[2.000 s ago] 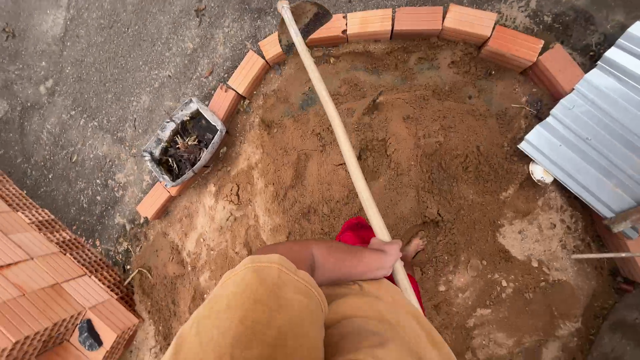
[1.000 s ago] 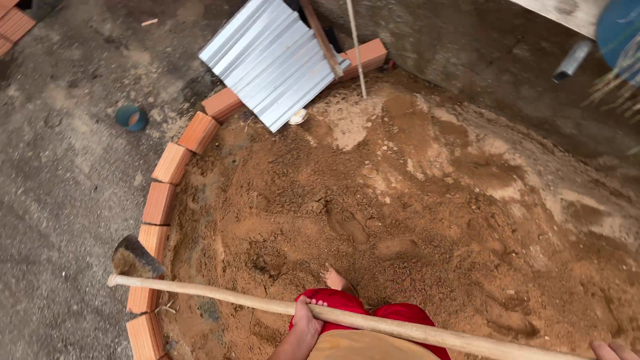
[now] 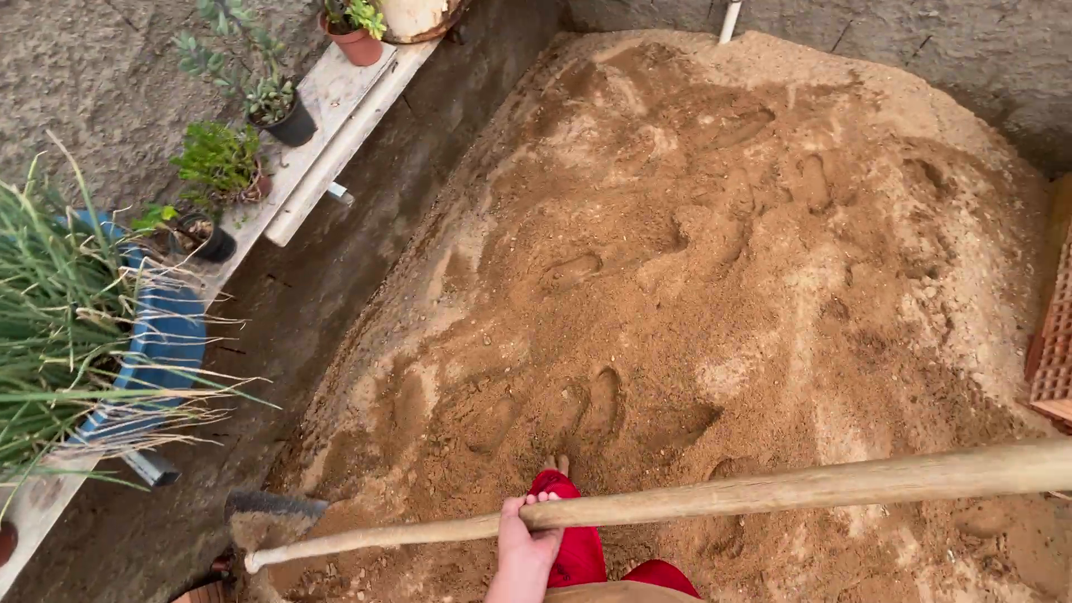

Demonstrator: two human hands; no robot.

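My left hand (image 3: 528, 540) grips the long wooden handle (image 3: 720, 500) of a hoe, its fingers wrapped over the shaft at the lower middle. The handle runs across the view, its thin end at lower left and its other end past the right edge. At that thin end sits the dark metal hoe blade (image 3: 272, 512), with sandy soil on it, by the border of the sand. My right hand is out of view. Below the handle show my red shorts (image 3: 578, 544), and above it a bare foot (image 3: 556, 464) on the brown sand (image 3: 636, 327).
Footprints mark the sand, bounded by rough walls (image 3: 988, 59). At left, a shelf (image 3: 322, 151) holds potted plants and a blue container (image 3: 167, 339) of long green leaves. Hollow bricks (image 3: 1053, 360) stand at the right edge; a white pipe (image 3: 730, 21) stands at the back.
The view has swung from the brick border and metal sheet to the plant shelf and back wall. The right hand, at the edge one second ago, has left view. My left hand still holds the handle.
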